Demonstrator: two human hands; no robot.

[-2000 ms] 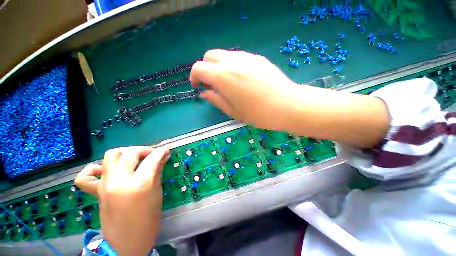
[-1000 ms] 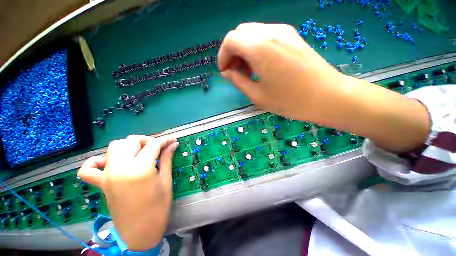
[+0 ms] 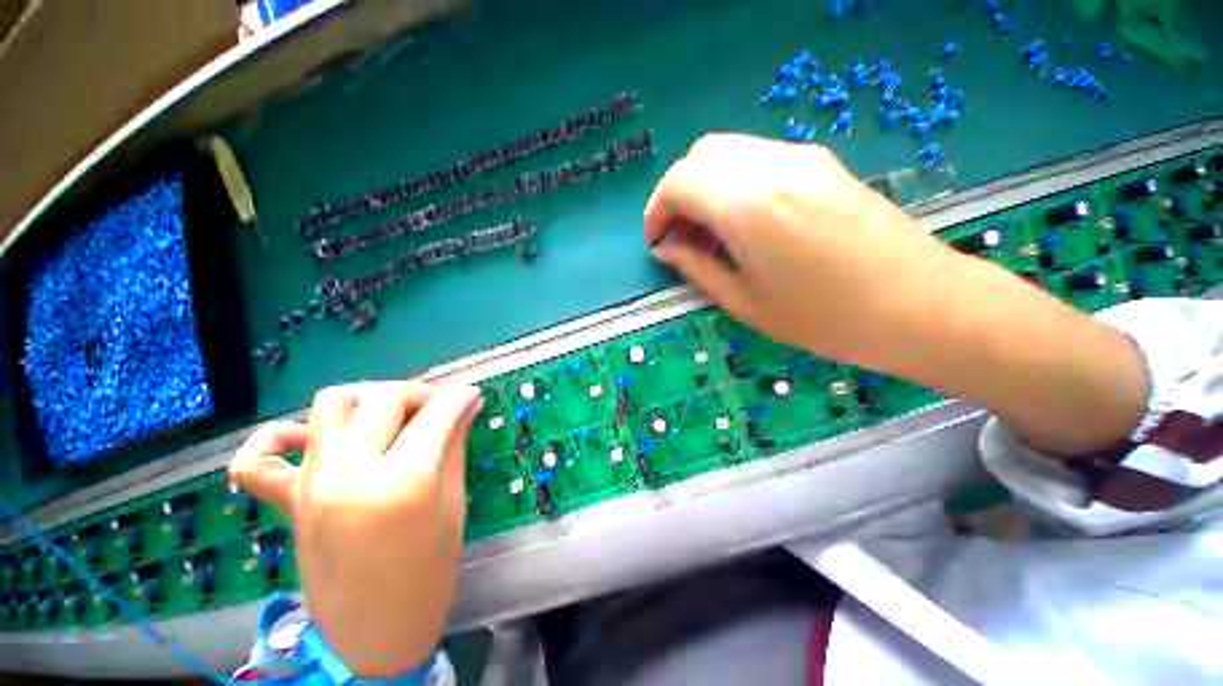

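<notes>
Green circuit board panels (image 3: pixel 577 416) lie in a line along the near bench edge, dotted with parts. Three rows of small black components (image 3: pixel 470 201) lie on the green mat. My right hand (image 3: pixel 778 248) is over the mat, right of the rows, with fingertips pinched on a small dark piece, apparently a black component (image 3: pixel 660 243). My left hand (image 3: pixel 382 503) rests over the boards, thumb and finger together near the rail; whether they hold anything is hidden. A blue strap is on my left wrist.
A black tray (image 3: pixel 231 308) of tiny blue parts (image 3: pixel 121 328) stands at left, beside a tan pointed stick (image 3: pixel 234 181). Small blue components (image 3: pixel 872 91) lie loose at upper right. A pale metal rail (image 3: pixel 563 328) runs along the boards' far edge. A blue cord crosses the lower left.
My right hand has moved from the black component rows towards the right and nearer the rail, uncovering the rows' right ends. My left hand stays over the boards.
</notes>
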